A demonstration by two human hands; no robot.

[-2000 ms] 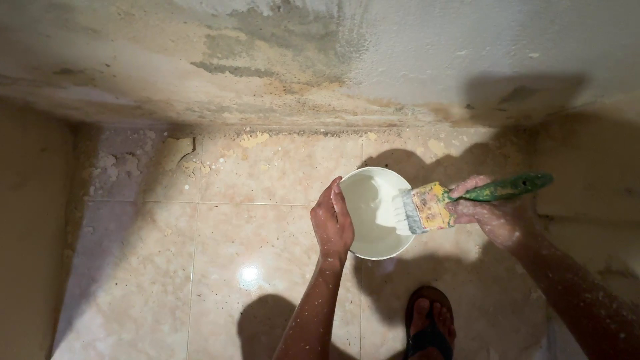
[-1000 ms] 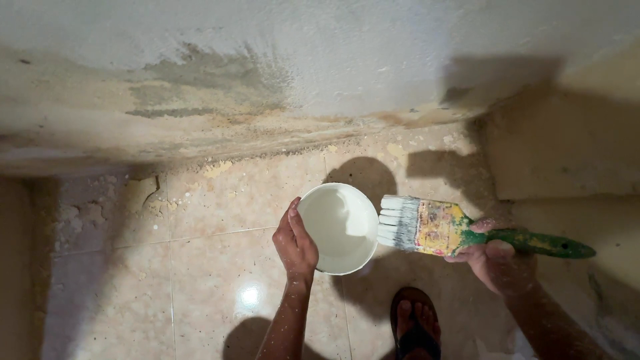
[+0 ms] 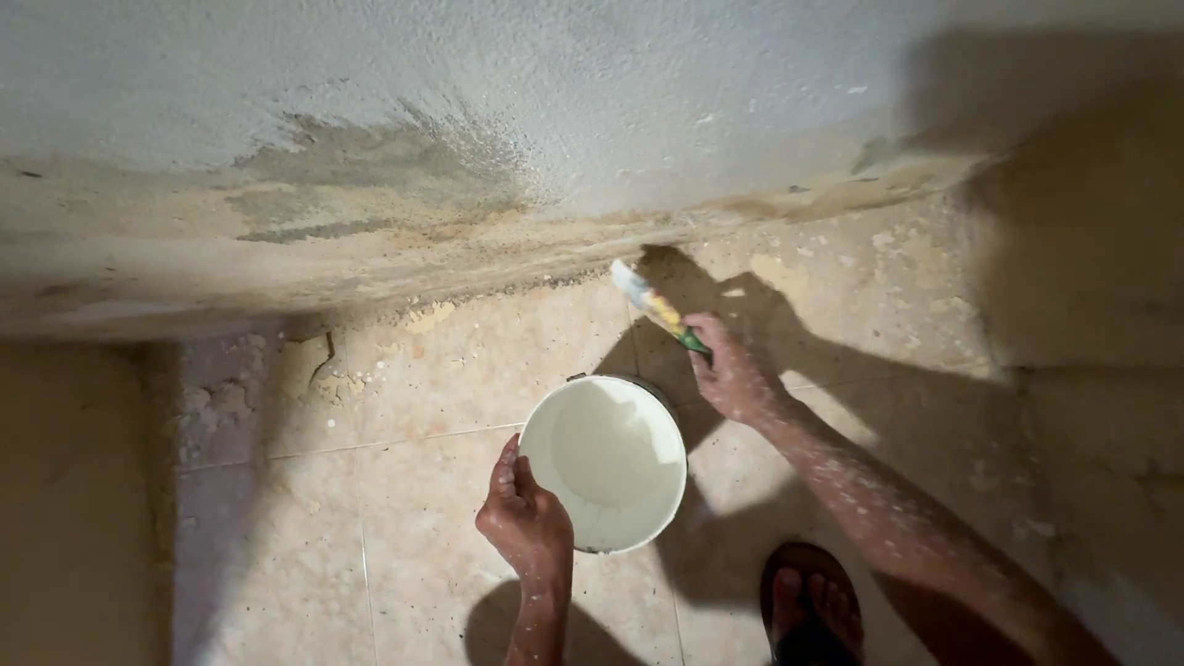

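Note:
My left hand (image 3: 529, 518) grips the left rim of a white round bucket (image 3: 603, 462) with white paint inside. My right hand (image 3: 731, 365) holds a wide paintbrush (image 3: 659, 308) by its green handle, up and to the right of the bucket. White paint coats the bristles, which point up and left toward the foot of the wall; the brush is slightly blurred. Whether the bristles touch anything I cannot tell. The wall (image 3: 592, 120) has white paint above and a bare, grey-brown stained band (image 3: 370, 185) low down. White specks cover my right forearm.
Beige floor tiles (image 3: 444, 518) carry paint spots and flaking patches along the wall's base. A foot in a dark flip-flop (image 3: 812, 592) stands at lower right of the bucket. Side walls rise at the left (image 3: 74, 499) and right (image 3: 1091, 268). Shadows fall across the floor.
The brush was over the bucket's right edge two seconds ago, then just right of it with bristles pointing left. It has since moved up toward the wall. The left hand keeps hold of the bucket.

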